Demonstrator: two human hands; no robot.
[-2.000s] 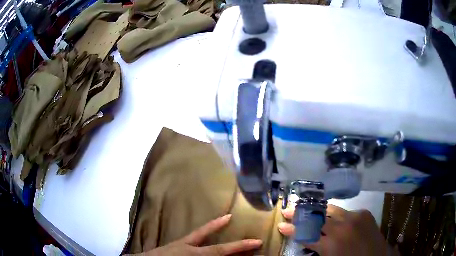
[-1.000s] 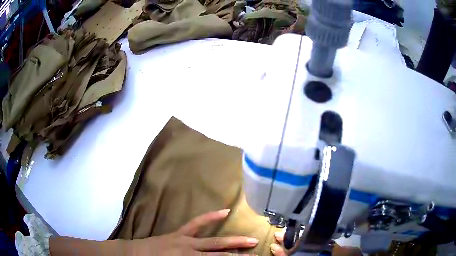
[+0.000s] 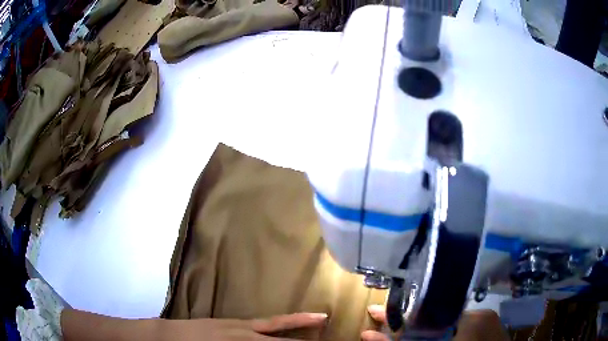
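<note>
A khaki-brown fabric panel [image 3: 247,233] lies on the white table, its right part under the white sewing machine head [image 3: 527,146]. My left hand [image 3: 267,326] lies on the panel's lower part, fingers pointing right, cut off by the bottom edge. My right hand [image 3: 377,323] is mostly hidden behind the chrome take-up lever guard [image 3: 460,246]. Its fingertips show on the lamp-lit part of the fabric, close to my left fingertips. The needle and presser foot are hidden behind the head.
A loose heap of khaki-brown pieces [image 3: 80,120] lies at the table's left. Rolled and bundled pieces [image 3: 227,26] lie along the far edge. The curved table edge [image 3: 50,286] runs at the lower left. More brown fabric shows at the lower right.
The view has shifted, so the machine head sits further right than two seconds ago. Since one second ago, my left hand is lower in view, with its fingers closer together on the panel.
</note>
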